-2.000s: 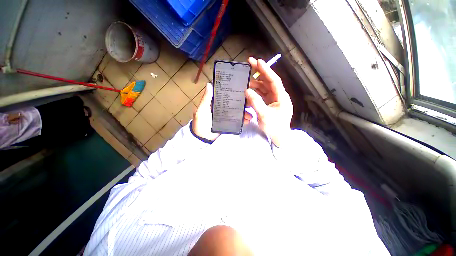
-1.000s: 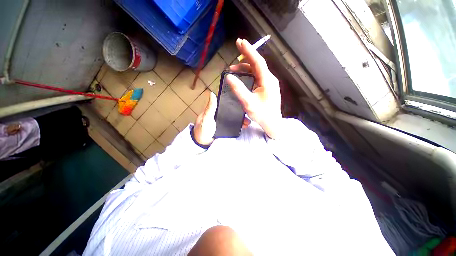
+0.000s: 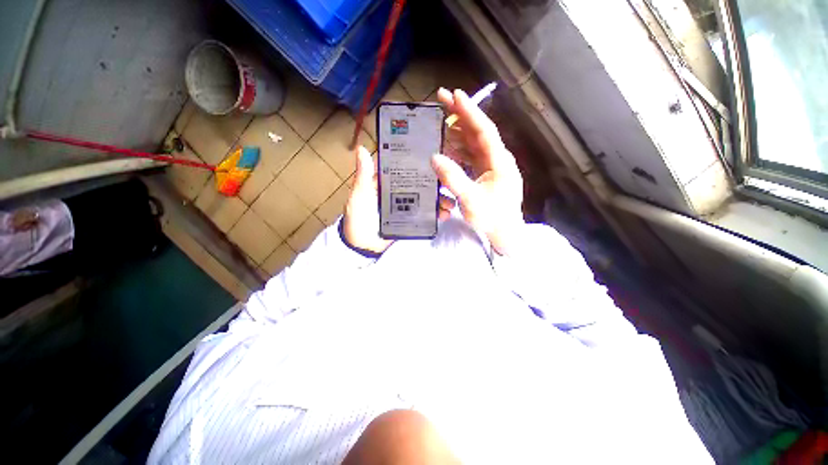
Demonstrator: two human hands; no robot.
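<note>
A black-edged smartphone [image 3: 410, 173] is upright in front of my chest, its lit screen showing a white page with small pictures and text. My left hand [image 3: 364, 207] holds it from the left and below, with the thumb along its left edge. My right hand [image 3: 484, 173] is at the phone's right edge, thumb near the screen. A white cigarette [image 3: 473, 103] sticks out up and to the right between the fingers of my right hand. The fingers behind the phone are mostly hidden.
Blue crates [image 3: 338, 54] stand at the top, with a red pole [image 3: 377, 77] before them. A dirty bucket [image 3: 232, 80] and an orange, yellow and blue brush [image 3: 236, 171] are on the tiles. A seated person's dark-clothed part [image 3: 116, 227] is at left. Grey mop strands [image 3: 740, 390] lie lower right.
The phone screen has gone from a text page, to dark, to a page with pictures. My right thumb has moved from over the screen back to its right edge. The phone has shifted slightly left.
</note>
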